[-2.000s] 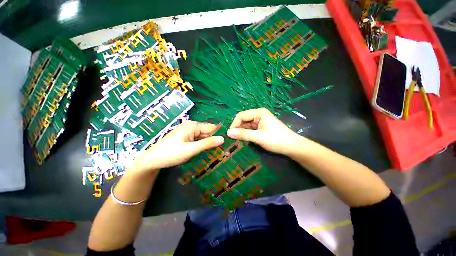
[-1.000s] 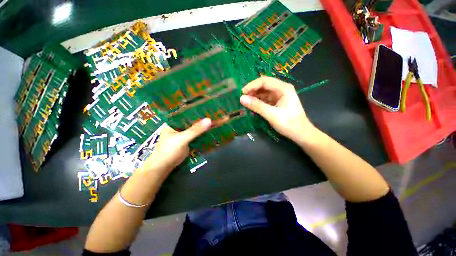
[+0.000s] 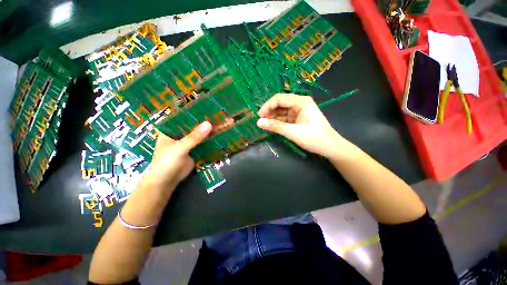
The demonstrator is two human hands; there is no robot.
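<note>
My left hand (image 3: 177,151) grips a PCB panel (image 3: 192,83) by its lower left part, thumb on top; the panel is tilted above the bench, with rows of orange-gold shapes. My right hand (image 3: 294,121) is at the panel's right edge, thumb and fingertips pinched together near a thin green edge strip; whether they hold it I cannot tell. A heap of single boards (image 3: 114,125) lies left of and partly under the panel. One small board (image 3: 212,178) lies just below it. Green break-off strips (image 3: 272,69) lie tangled behind it.
More panels stand leaning at the left (image 3: 38,117) and lie at the upper right (image 3: 306,39). A white box (image 3: 8,145) is at the far left edge. The red tray (image 3: 445,147) at right holds a smartphone (image 3: 422,86), white paper (image 3: 467,61), yellow-handled cutters (image 3: 455,103) and a gold-coloured bundle (image 3: 399,25).
The panel was low near the bench edge, then was lifted over the heap, and now sits tilted more steeply. My right hand stays by its right edge.
</note>
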